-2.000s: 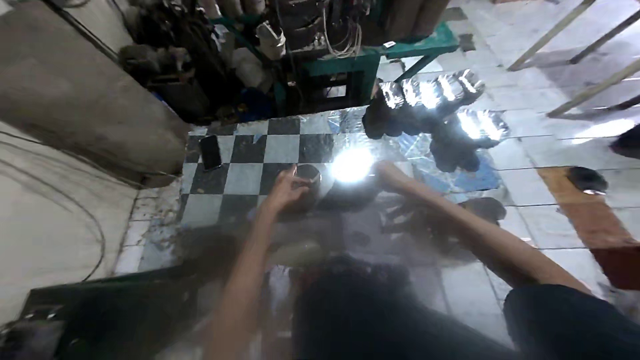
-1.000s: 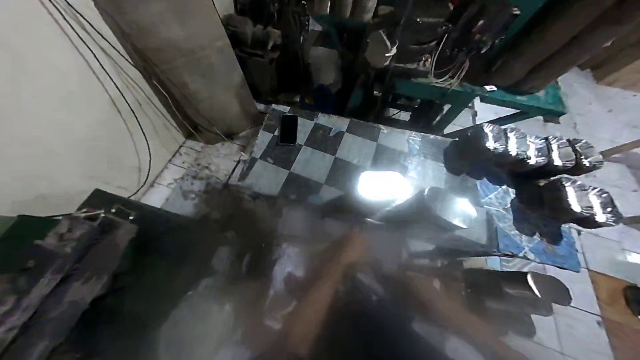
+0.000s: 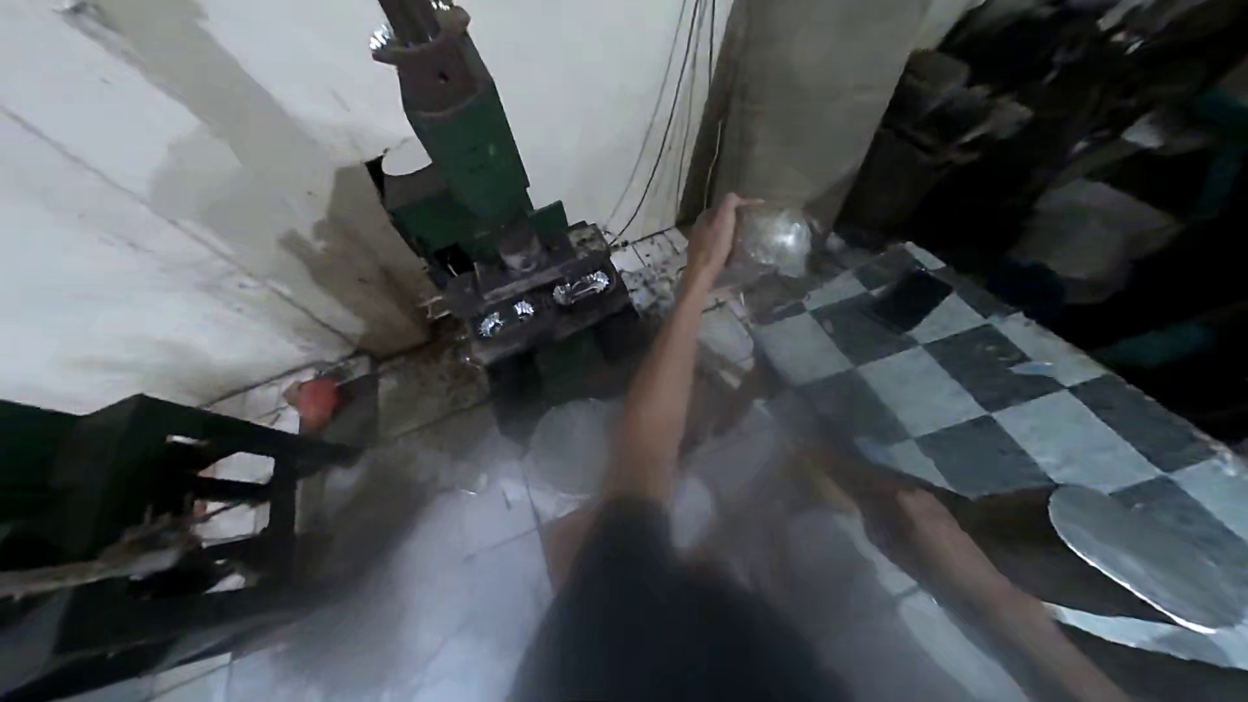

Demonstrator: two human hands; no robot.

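Note:
My left hand (image 3: pixel 717 237) reaches out at upper centre, fingers at the edge of a shiny, rounded, pale piece (image 3: pixel 778 241); blur hides whether this is metal or clear plastic. The piece is beside the far left corner of the checkered tiled table (image 3: pixel 921 385). My right forearm comes in from the lower right, and my right hand (image 3: pixel 840 470) is a blur by the table's near side, its fingers and anything in them unclear. A large flat metal disc (image 3: pixel 1136 556) is at the lower right, over the table's near edge.
A green machine like a press (image 3: pixel 478 166) stands against the wall, with several shiny metal pieces (image 3: pixel 585 288) on its bed. A dark green metal frame (image 3: pixel 283 517) is at the lower left. Near the wall lies a red object (image 3: pixel 317 402). Cables (image 3: pixel 673 107) hang beside a pillar (image 3: pixel 795 107).
The view has swung far to the left, bringing the green machine into sight. My left hand, earlier at a round piece over the table, is now stretched out beyond the table's left side.

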